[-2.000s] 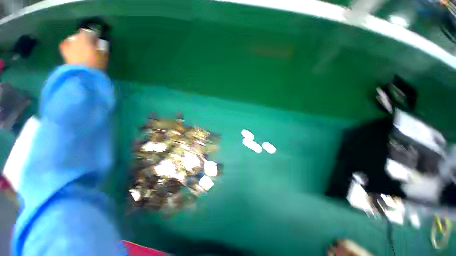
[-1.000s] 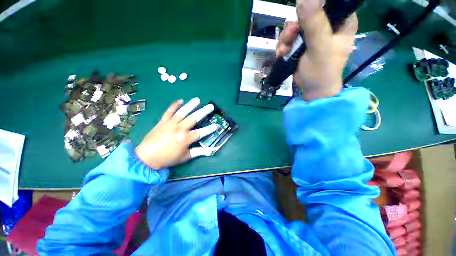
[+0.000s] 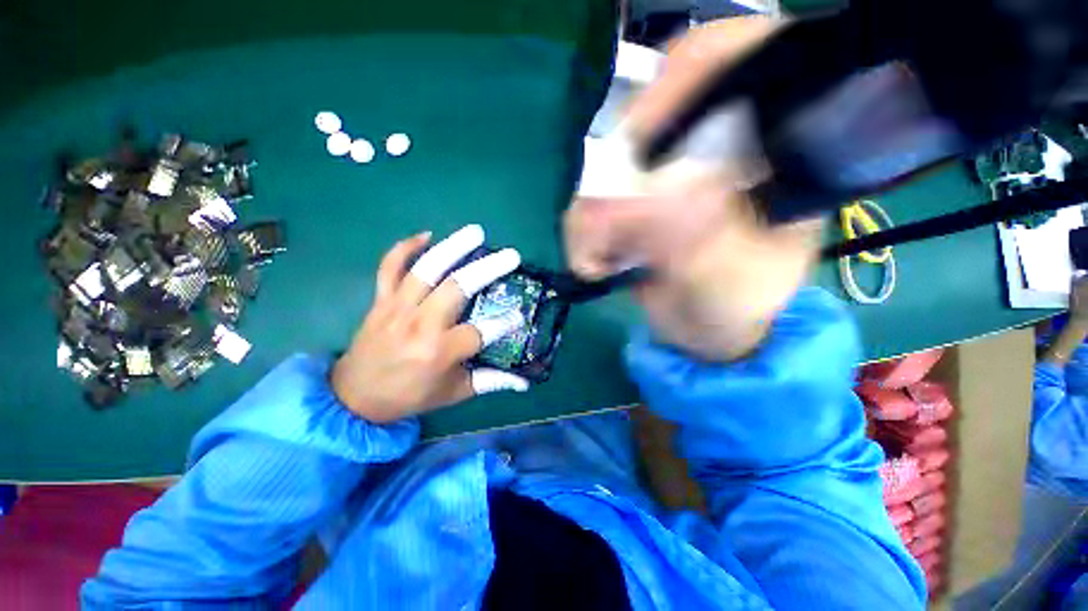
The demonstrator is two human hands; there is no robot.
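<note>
My left hand (image 3: 418,322), with white covers on its fingertips, rests on a black housing (image 3: 551,340) with a green circuit board (image 3: 511,320) inside, on the green mat. My right hand (image 3: 692,239) is blurred and holds a thick black electric screwdriver (image 3: 835,131). A thin dark tip shows at the housing's upper right edge; whether it touches is unclear. A loose pile of ribbed metal pieces (image 3: 167,263) lies at the left.
Several white round discs (image 3: 362,149) lie on the mat (image 3: 346,60). The feeder (image 3: 606,161) is partly hidden behind my right hand. Yellow-handled scissors (image 3: 869,248) and a black cable (image 3: 978,217) are at the right. Red-pink packs (image 3: 913,460) sit below the edge. A person's sleeve (image 3: 1062,412) shows far right.
My right hand has brought the screwdriver from above the feeder down and left to the housing. My left hand stays on the housing. The view has shifted, so the metal pile sits further left.
</note>
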